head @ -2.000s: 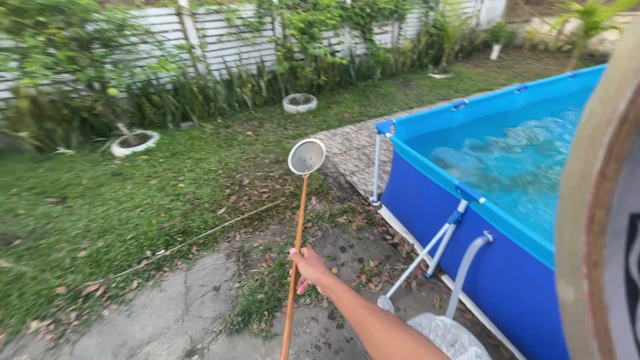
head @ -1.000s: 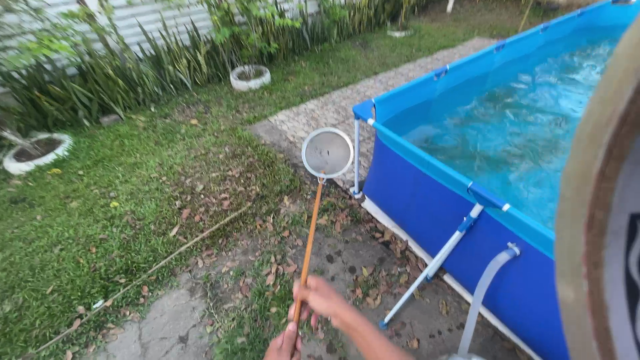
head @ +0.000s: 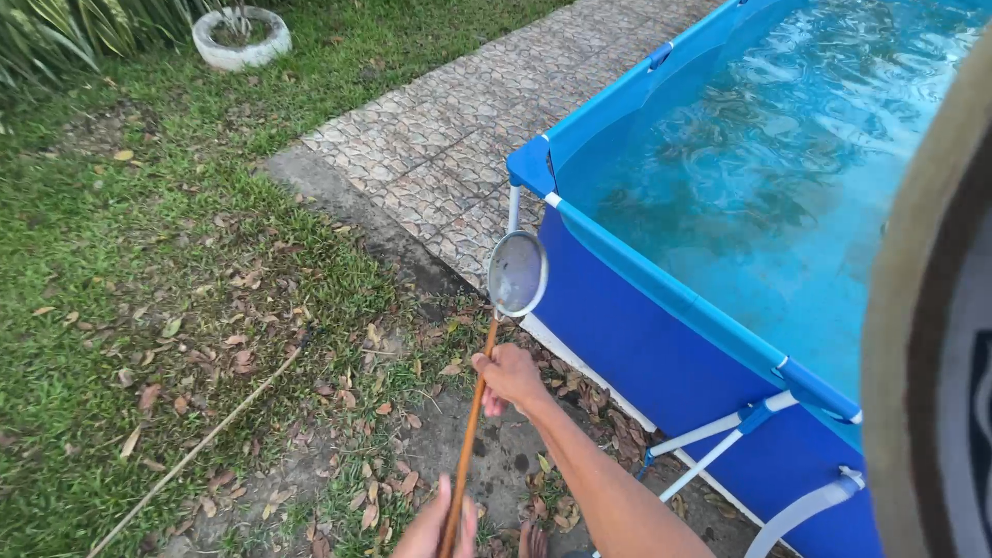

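Observation:
A round mesh strainer [head: 518, 274] with a pale rim is fixed to the far end of an orange-brown pole [head: 470, 434]. Bits of dark debris show on the mesh. My right hand [head: 509, 377] grips the pole a little below the strainer. Lower down, at the bottom edge of the view, my left hand [head: 440, 521] is loosely around the same pole, thumb on one side and fingers on the other. The strainer hangs outside the near corner of a blue frame pool [head: 620, 341], just below its corner cap, and the pool holds rippling water [head: 775, 155].
White support legs [head: 701, 465] and a grey hose [head: 806, 508] stick out from the pool's side. Stone-patterned paving [head: 434, 147] runs behind it. A thin stick [head: 201, 446] lies on leafy grass at left, below a white ring planter [head: 242, 54]. A blurred brim blocks the right edge.
Two seconds ago only my right hand showed on the pole; my left hand has since joined it. The strainer has come beside the pool's corner. The view has turned downward and right.

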